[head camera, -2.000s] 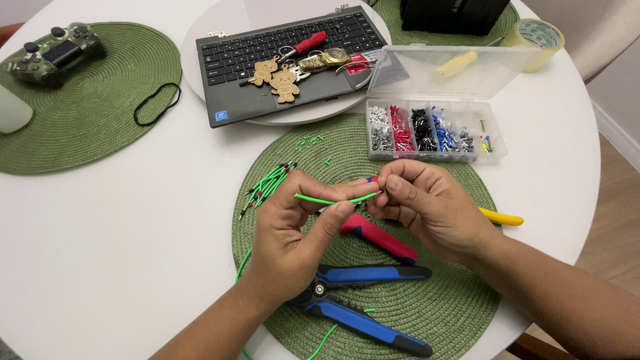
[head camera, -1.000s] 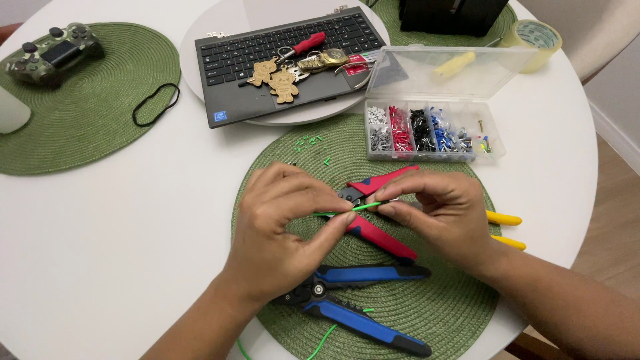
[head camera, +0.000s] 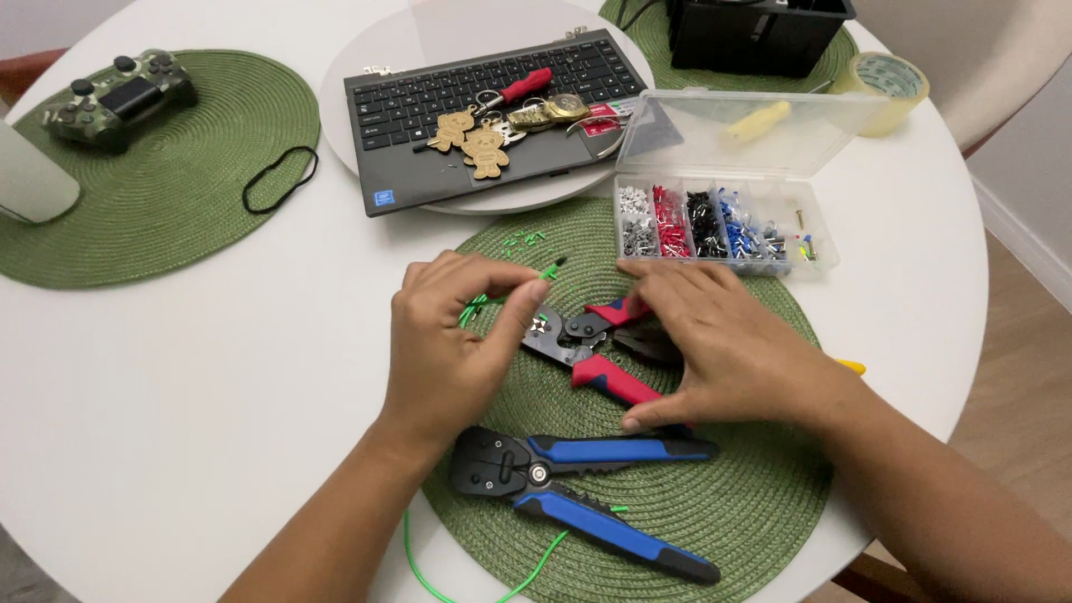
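Between the thumb and forefinger of my left hand (head camera: 469, 335) is a green wire (head camera: 550, 270) with a black ferrule on its tip. My right hand (head camera: 712, 343) is spread over the red-handled ferrule crimper (head camera: 615, 381), fingers by its upper handle and thumb by the lower one; a firm grip cannot be made out. The crimper lies on the round green woven placemat (head camera: 754, 494), its head near my left fingers. Closer to me lies a blue-handled wire stripper (head camera: 603, 452). Green wire pieces (head camera: 476, 308) show partly behind my left hand.
A clear compartment box (head camera: 712, 261) of coloured ferrules stands beyond my right hand, lid raised. Behind are a laptop keyboard base (head camera: 402, 172) with keys and a watch, and a tape roll (head camera: 888, 92). A game controller (head camera: 126, 99) sits at left. Green insulation bits (head camera: 523, 241) lie above the crimper.
My right hand has left the wire and moved over to the red-handled crimper. The left hand still holds the wire, whose tip with a black ferrule now points up.
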